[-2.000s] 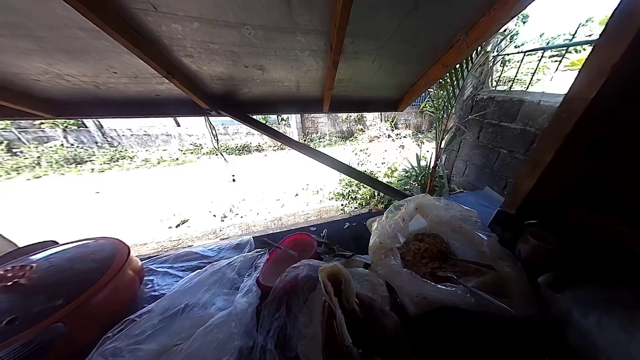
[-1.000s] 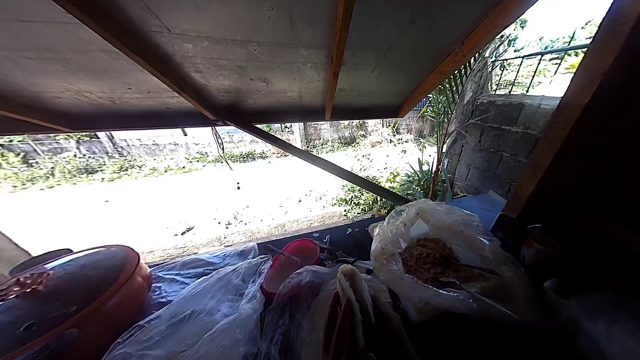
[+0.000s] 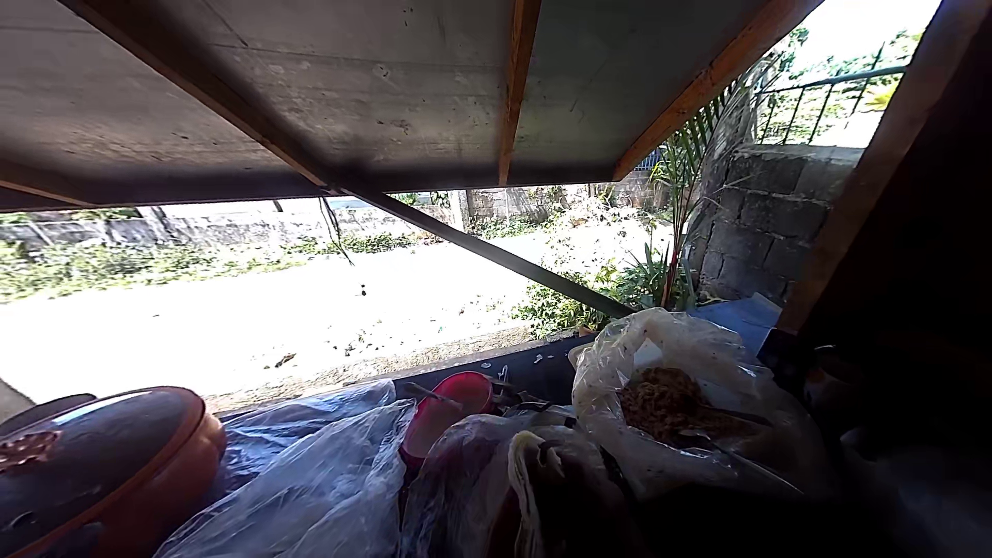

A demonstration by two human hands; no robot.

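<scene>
Neither my left hand nor my right hand can be made out; the bottom and right of the view are very dark. An open clear plastic bag (image 3: 620, 387) holds brown shredded-looking food (image 3: 666, 399), with what look like utensil handles lying in it. Left of it stands a red plastic container (image 3: 438, 422) with utensils at its rim. Clear plastic sheeting (image 3: 310, 473) lies to the left of the container. In front, at the bottom centre, is a bunched plastic bag (image 3: 465, 465) with a pale folded edge.
An orange lidded pot (image 3: 186, 457) stands at the left edge. A slanted panel with wooden beams (image 3: 519, 85) hangs overhead, with a diagonal prop (image 3: 496, 256) below it. Outside are bright ground, plants and a block wall (image 3: 783, 209). A wooden post (image 3: 860, 186) stands at the right.
The pale folded edge of the bunched bag at the bottom centre has shifted in shape. The view has moved slightly.
</scene>
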